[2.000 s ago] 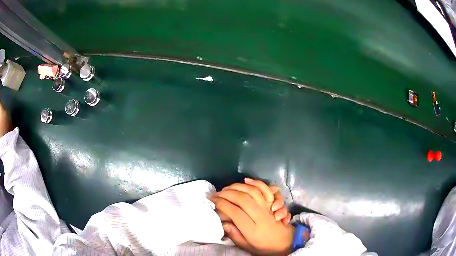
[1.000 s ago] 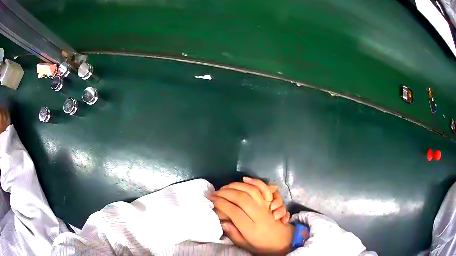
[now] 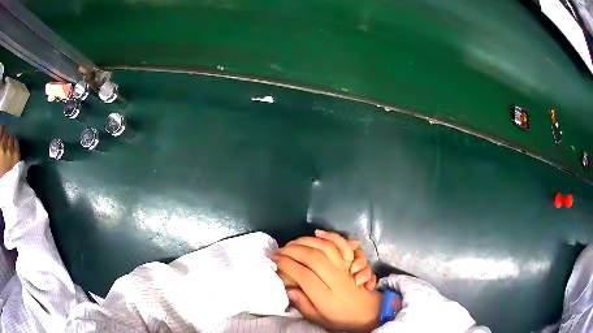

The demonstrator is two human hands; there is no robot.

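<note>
My hands are clasped together at the bottom centre, just above the near edge of the dark green bench (image 3: 260, 169). My right hand (image 3: 331, 286), with a blue strap at the wrist, lies over my left hand. Of my left hand (image 3: 357, 263), only some curled fingers show; its palm is hidden under the right hand and the white sleeve. No part shows in either hand. Several round, silver-rimmed parts (image 3: 90, 137) stand on the bench at the upper left, beside a pinkish block (image 3: 58, 90).
A grey upright (image 3: 45, 42) and a pale bottle-like object (image 3: 13, 96) are upper left. Another person's hand (image 3: 8, 151) is at the left edge. Beyond the seam, small modules (image 3: 519, 118) lie on the green belt (image 3: 292, 39). Red pieces (image 3: 563, 200) lie right; a white scrap (image 3: 263, 99) lies top centre.
The small modules on the belt have shifted left and slightly up. More of the other person's fingers show at the left edge. My clasped hands have hardly moved.
</note>
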